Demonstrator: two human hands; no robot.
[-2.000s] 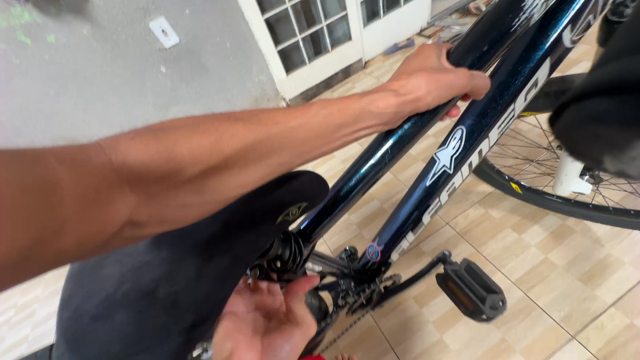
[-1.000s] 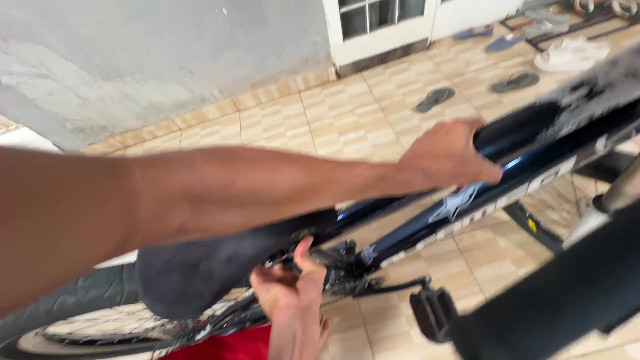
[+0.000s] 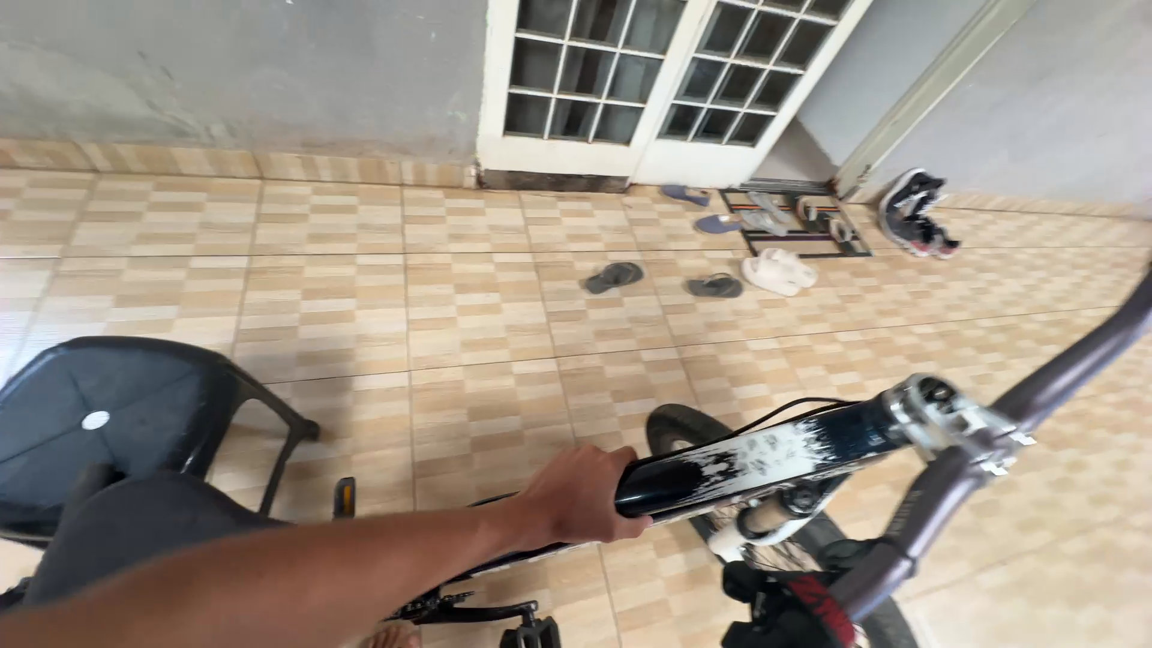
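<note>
My left hand (image 3: pixel 589 495) is closed around the dark blue top tube (image 3: pixel 765 461) of a bicycle, behind its white brushed patch. The arm reaches in from the lower left, over the rear of the frame. To the right are the silver stem (image 3: pixel 958 423) and the grey handlebar (image 3: pixel 936 504), with a black and red part at its near end. The front wheel (image 3: pixel 675 427) shows below the tube. The dark saddle (image 3: pixel 162 540) is at lower left, partly behind my arm. A pedal (image 3: pixel 531 632) shows at the bottom edge. My right hand is not seen.
A black plastic stool (image 3: pixel 117 405) stands on the tiled floor at left, close to the saddle. Flip-flops (image 3: pixel 615 277), white slides (image 3: pixel 778 272) and other footwear lie beyond the bicycle, around a striped doormat (image 3: pixel 796 236) by the white glazed doors (image 3: pixel 594 90).
My right hand, earlier beside the seat clamp under the saddle, has gone out of view. My left hand still holds the top tube. The view has swung, now showing the handlebar and stool.
</note>
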